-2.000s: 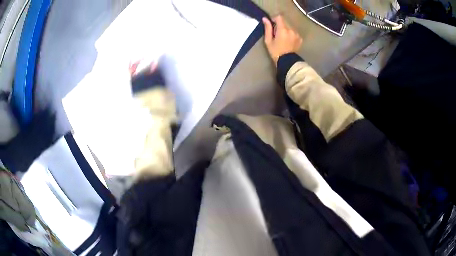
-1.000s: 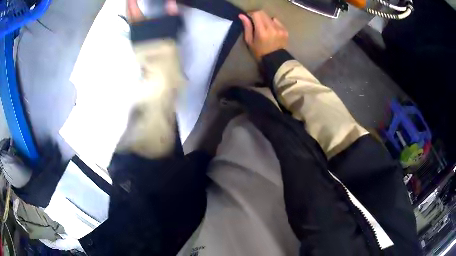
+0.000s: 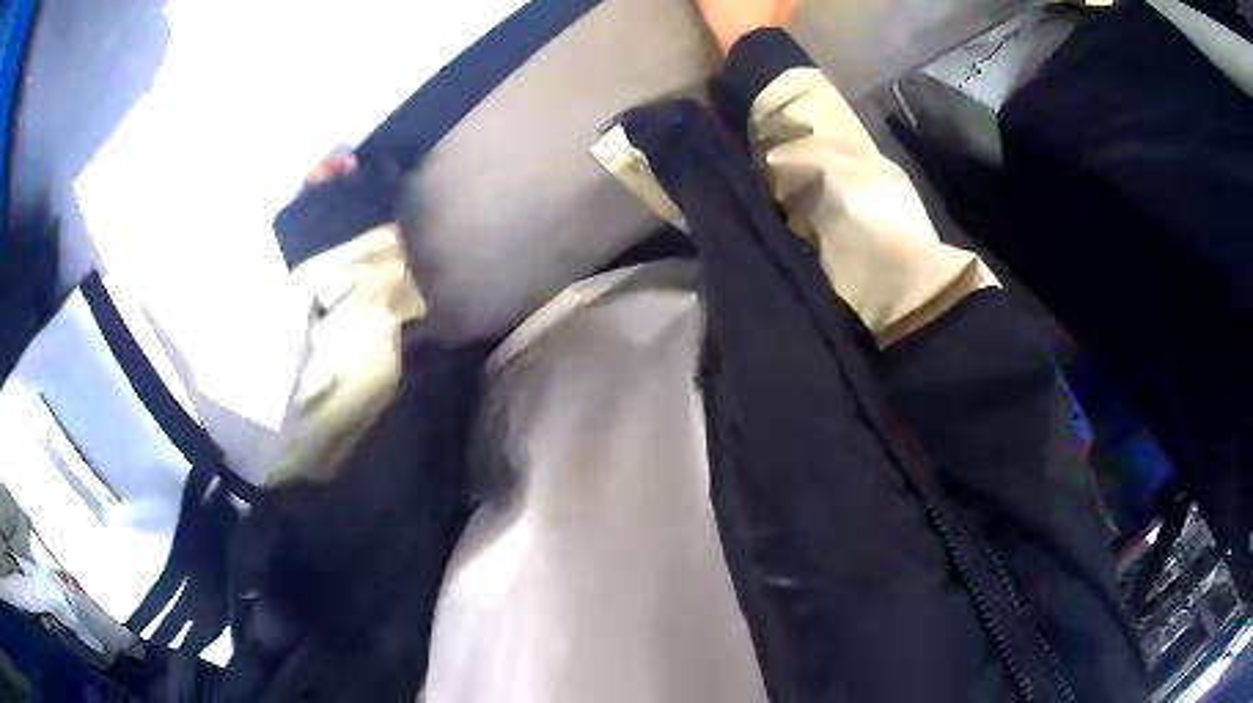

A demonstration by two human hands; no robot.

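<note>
The white garment panel (image 3: 220,179) lies on the grey-beige table cover (image 3: 550,192) at the upper left. Its dark band (image 3: 495,66) runs diagonally along the edge nearest me. My left hand (image 3: 333,168) is small and blurred at the panel, near the dark band, mostly hidden by its cuff; its grip cannot be told. My right hand (image 3: 742,17) is cut off by the top edge of the picture, so its fingers are out of view. No iron shows.
Stacked white panels with dark edges (image 3: 103,398) hang at the lower left. A blue bar (image 3: 11,62) is at the far upper left. A large dark cloth or object (image 3: 1127,206) stands at the right. Cluttered items lie at the lower right.
The view has shifted. My left hand has moved down to the panel's near edge, and the dark band now runs there. My right hand has gone partly out of the picture; the iron is out of view.
</note>
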